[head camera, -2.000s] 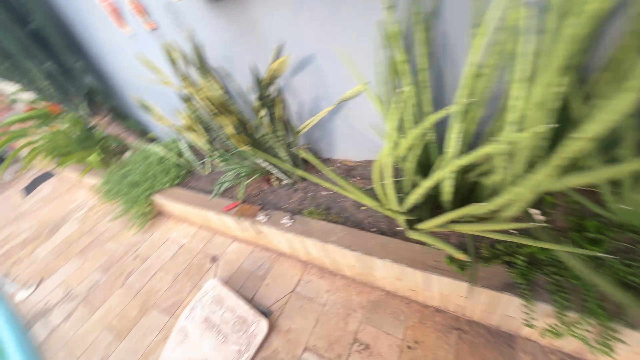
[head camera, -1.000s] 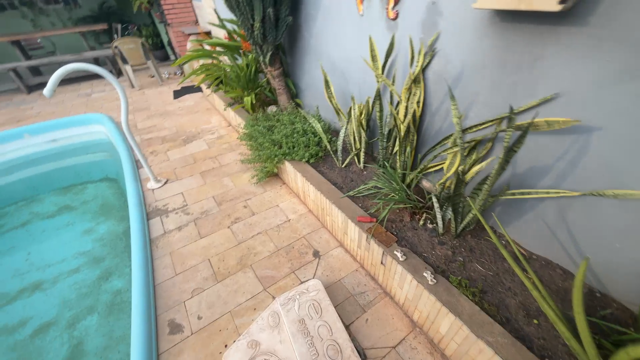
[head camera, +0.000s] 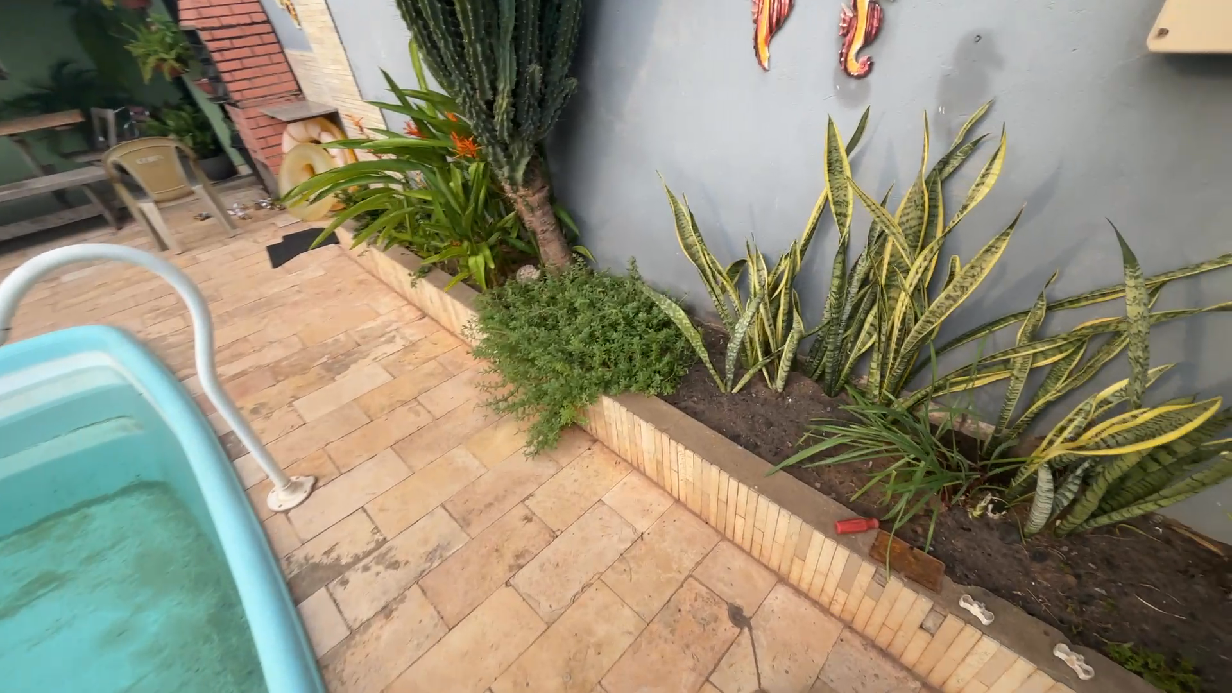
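Observation:
Neither of my hands shows in the head view. On the concrete ledge of the raised garden bed (head camera: 751, 481) lie a small red object, perhaps a tool handle (head camera: 856, 526), and a flat rusty brown piece (head camera: 907, 561) just beside it. Farther along the same ledge, toward the lower right, rest two small whitish pieces, one (head camera: 976, 609) nearer the rusty piece and the other (head camera: 1073, 661) close to the bottom edge. Variegated snake plants (head camera: 895, 269) grow in the dark soil (head camera: 770, 414) behind the ledge, with a grassy clump (head camera: 905, 452) in front of them.
A swimming pool with a light blue rim (head camera: 226, 510) and a white handrail (head camera: 207, 356) lies at the left. Stone paving (head camera: 510, 549) runs between pool and bed. A bushy green plant (head camera: 587, 337) spills over the ledge. Farther back stand a cactus (head camera: 500, 87) and a plastic chair (head camera: 159, 173).
The view has swung left and up along the bed. The pale slab with raised lettering, seen on the paving at the bottom in the earlier frames, is out of view.

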